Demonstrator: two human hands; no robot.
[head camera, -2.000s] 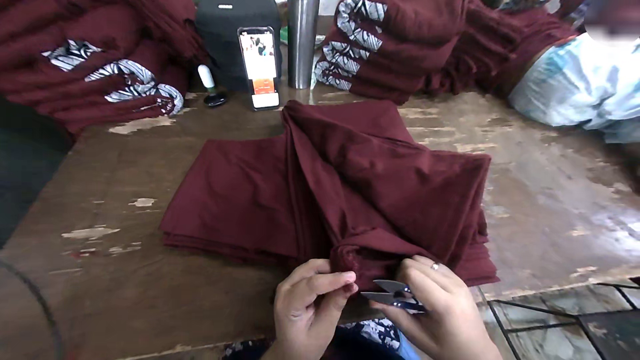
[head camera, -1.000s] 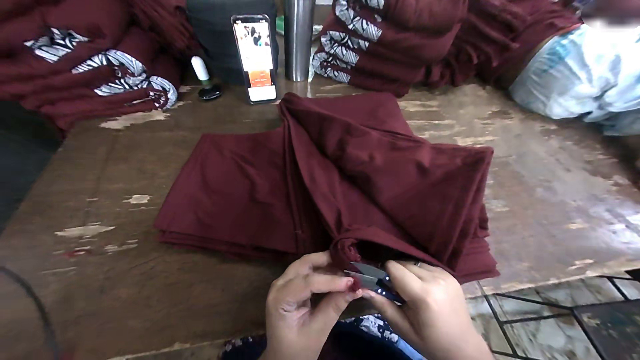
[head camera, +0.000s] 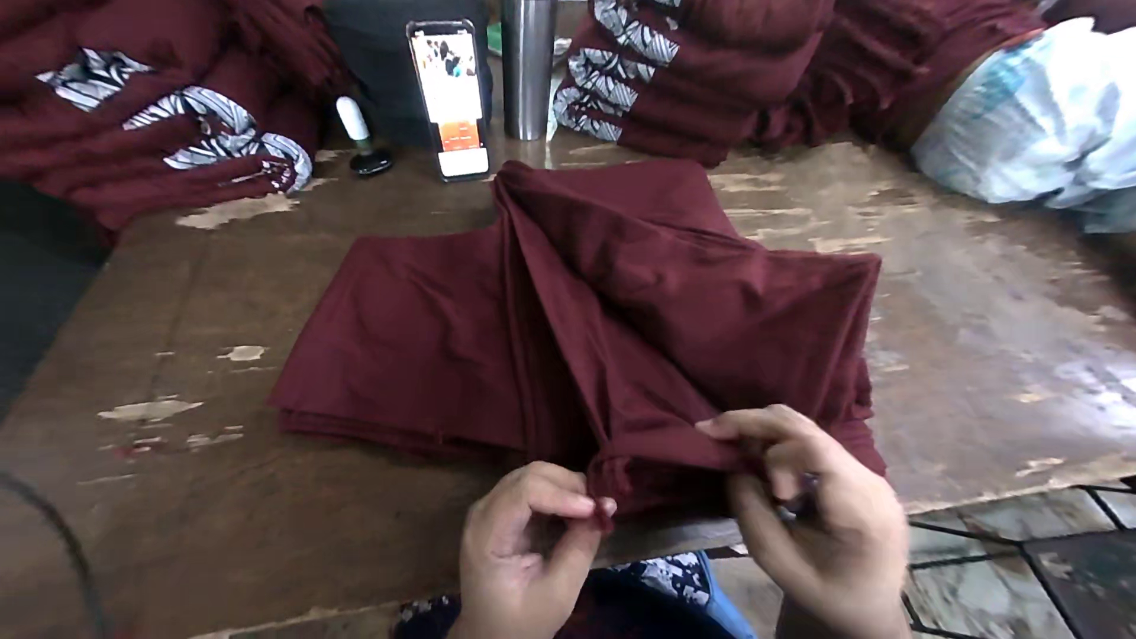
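Note:
Maroon folded fabric (head camera: 674, 293) lies stacked on the worn wooden table (head camera: 177, 497), with one upper layer pulled askew toward me. At the near edge, my left hand (head camera: 532, 541) pinches a small gathered end of the cloth between thumb and fingertips. My right hand (head camera: 816, 506) is just to the right, its finger and thumb on the cloth's near edge. A small part of a metallic thing shows within the right palm; the snips seen there earlier are mostly hidden by the fingers.
Behind the fabric stand a smartphone (head camera: 451, 102), a steel bottle (head camera: 529, 71) and a small white-and-black object (head camera: 359, 133). Patterned maroon garments are heaped at the back left (head camera: 177, 98) and back centre (head camera: 692, 71). A pale plastic bag (head camera: 1021, 115) sits at the back right.
The snips' blades, by the gathered cloth end earlier, no longer show there. My right hand has moved right, away from my left fingertips, and is now on the cloth's edge.

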